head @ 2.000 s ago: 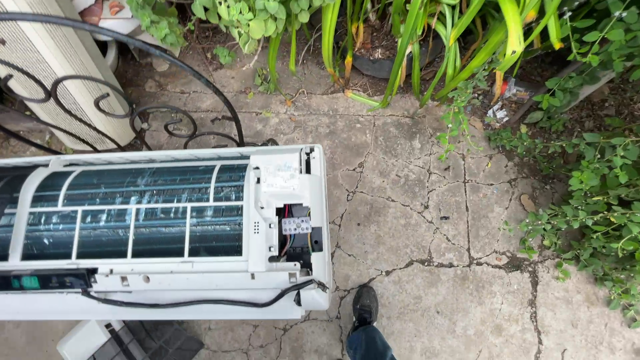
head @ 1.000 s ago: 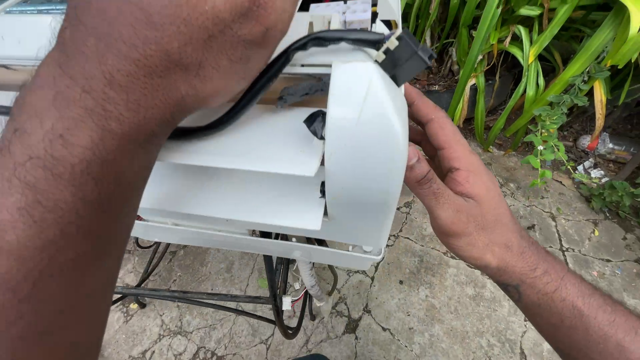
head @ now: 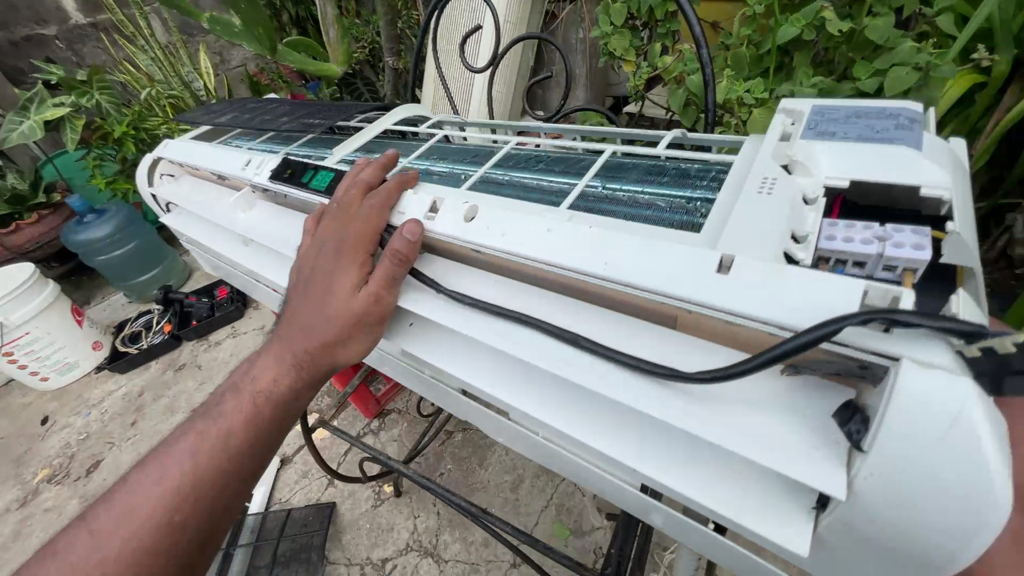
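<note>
A white split air conditioner's indoor unit point(head: 640, 264), its front cover off, lies across the view with blue-green fins point(head: 512, 180) exposed behind a white lattice. My left hand point(head: 352, 264) rests palm down on the front frame beside the small display board point(head: 308, 174), fingers spread, thumb near a black cable point(head: 576, 344). That cable runs along the front to the right end, below an uncovered terminal block point(head: 872, 248). Behind the unit's rounded right end, my right arm point(head: 1010, 480) shows only as a strip of skin; its fingers are hidden.
Under the unit is a black scrolled metal frame point(head: 448, 488). On the concrete at left are a white bucket point(head: 48, 328), a blue water jug point(head: 124, 248) and a black tool case point(head: 148, 352). A dark mesh filter point(head: 280, 536) lies low. Plants point(head: 872, 56) stand behind.
My left hand, over the unit's right part a second ago, now lies farther left on its front frame. My right hand, then visible at the end cover, is now mostly hidden. The view has swung left.
</note>
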